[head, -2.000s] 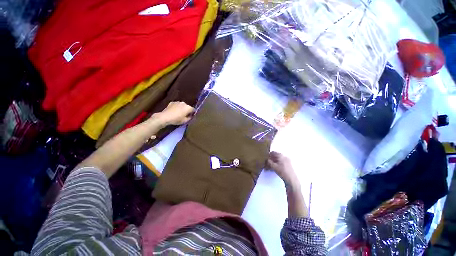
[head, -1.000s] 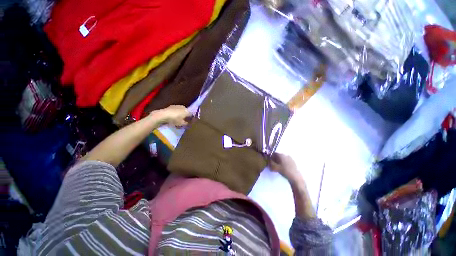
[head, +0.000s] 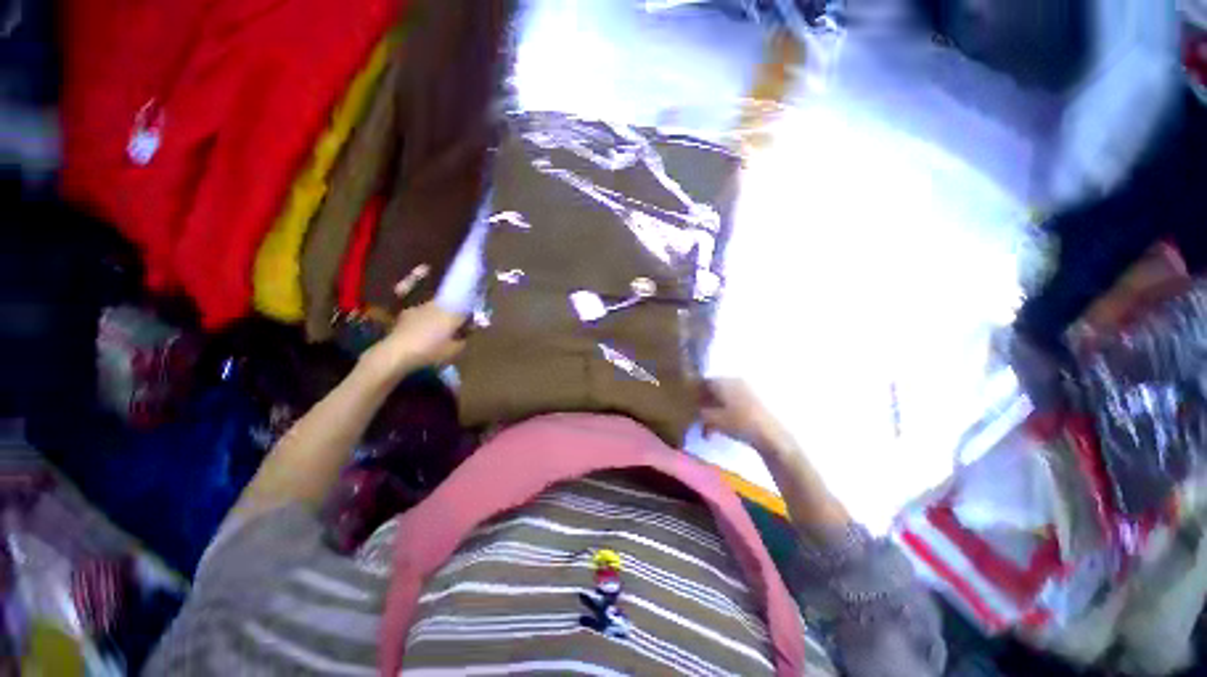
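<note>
A folded brown garment (head: 530,357) lies flat on the white table in front of me. A clear bag (head: 622,199) with shiny glare covers most of it, with the bag's edge near my hands. A small white hang tag (head: 588,306) lies on the garment front, under the film. My left hand (head: 430,333) holds the bag's left edge beside the garment. My right hand (head: 728,407) holds the bag at the garment's lower right edge. The fingers are blurred, and the garment's near edge meets my pink neckline.
A pile with a red garment (head: 199,146), a mustard garment (head: 298,258) and brown ones lies at the left. The white table (head: 860,291) extends right. Red-edged bags (head: 980,562) lie at the lower right. Dark and plastic-wrapped goods are at the right.
The bag has come down over more of the brown garment and now covers the hang tag. Both hands have moved closer to my body. The view has turned and shifted.
</note>
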